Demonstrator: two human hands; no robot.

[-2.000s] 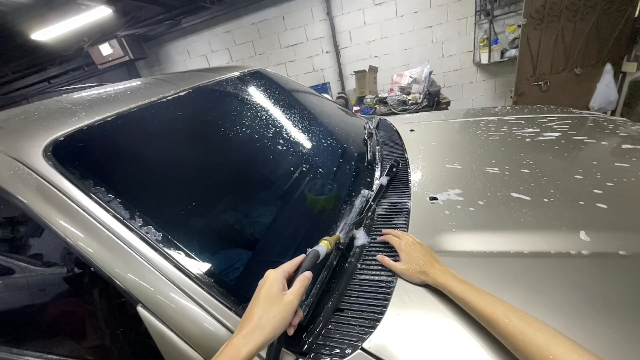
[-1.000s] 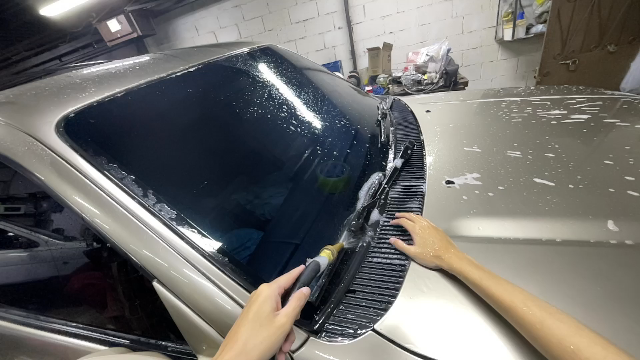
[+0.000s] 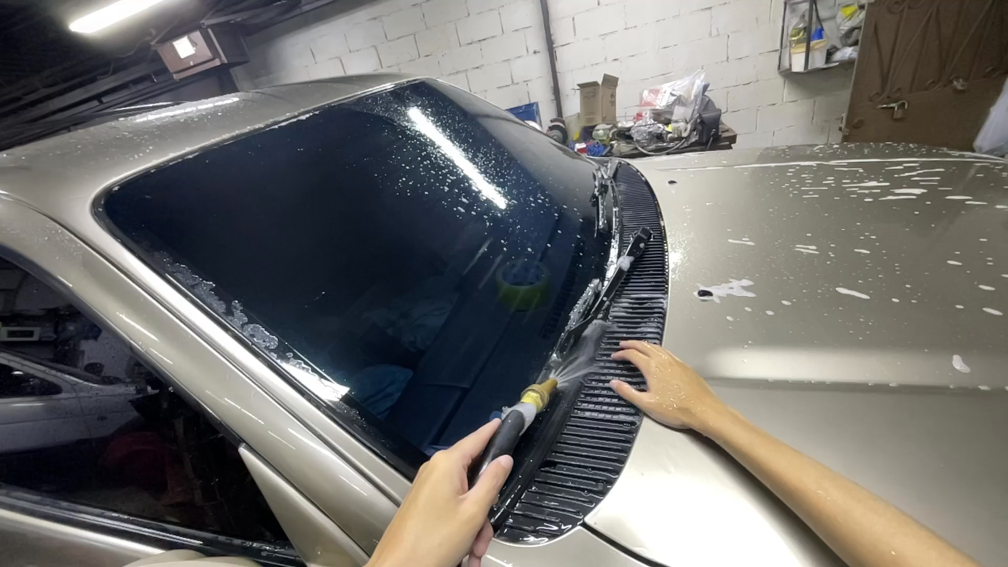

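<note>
My left hand (image 3: 461, 492) is closed round the black handle of a brass-tipped spray nozzle (image 3: 516, 417). Water sprays from its tip toward the base of a wiper arm (image 3: 622, 272), where white foam clings. My right hand (image 3: 669, 386) rests flat at the edge of the hood (image 3: 827, 315), its fingertips on the black slatted cowl grille (image 3: 598, 441). The wet windshield (image 3: 331, 236) has drops over its upper part and foam along its lower left edge. A roll of yellow-green tape (image 3: 523, 285) shows through the glass.
Foam patches dot the beige hood. Beyond the car stand a cardboard box (image 3: 598, 101) and a cluttered bench (image 3: 713, 140) against a white block wall (image 3: 488, 47). A wall shelf (image 3: 819, 61) and a brown metal door (image 3: 929, 79) are at the right. The side window (image 3: 94, 441) lies at the left.
The spray is plainer than in the earlier frames and strikes by the wiper arm. Both hands keep about the same places on the car.
</note>
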